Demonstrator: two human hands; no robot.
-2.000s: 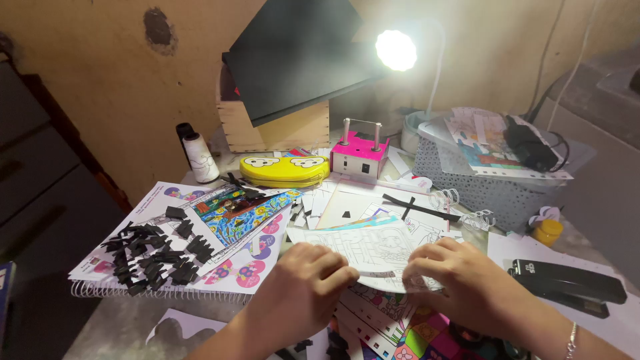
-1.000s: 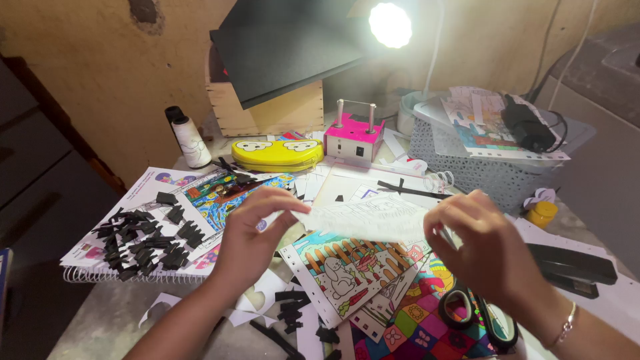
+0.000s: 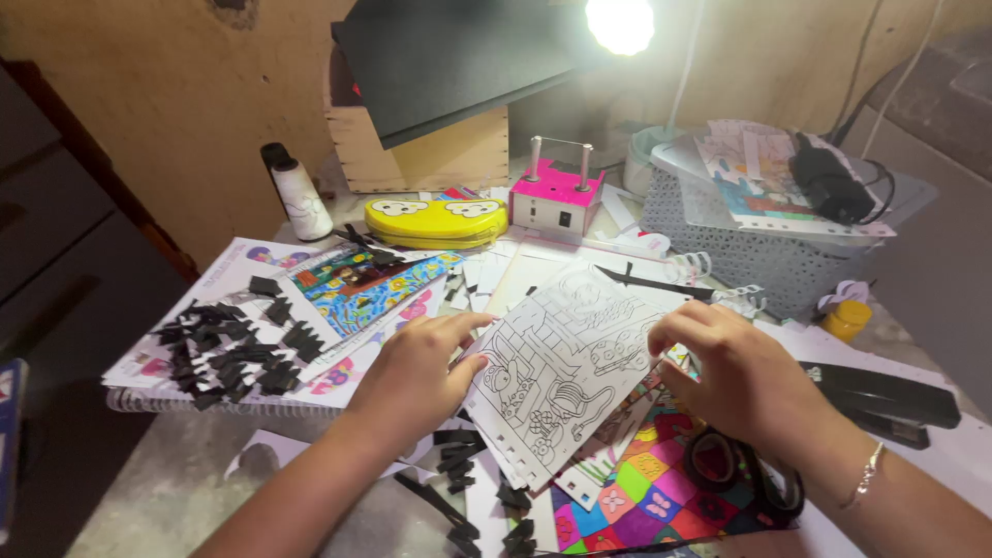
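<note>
My left hand (image 3: 422, 372) pinches the left corner of an uncolored line-drawing page (image 3: 558, 372) between thumb and fingers. The page lies tilted, with punched holes along its lower edge, and other sheets lie beneath it. At its right corner is my right hand (image 3: 717, 364), thumb and fingers curled beside the edge; whether they grip the paper is unclear. Under that hand, a brightly colored checkered drawing (image 3: 651, 488) lies partly hidden, with black-handled scissors (image 3: 775, 488) and a black tape roll (image 3: 711, 459) on it. Black paper pieces (image 3: 457, 457) sit left of the page.
A spiral notebook (image 3: 139, 372) at left bears more black paper pieces (image 3: 232, 341). Behind are a white bottle (image 3: 302, 201), a yellow pouch (image 3: 434, 223) and a pink-topped box (image 3: 556, 198). A gray basket (image 3: 736, 263), yellow jar (image 3: 845, 319) and black stapler (image 3: 880, 395) stand at right.
The line-drawing page, raised nearly edge-on between both hands one second ago, now lies lower and faces up. It covers the partly colored page that showed there.
</note>
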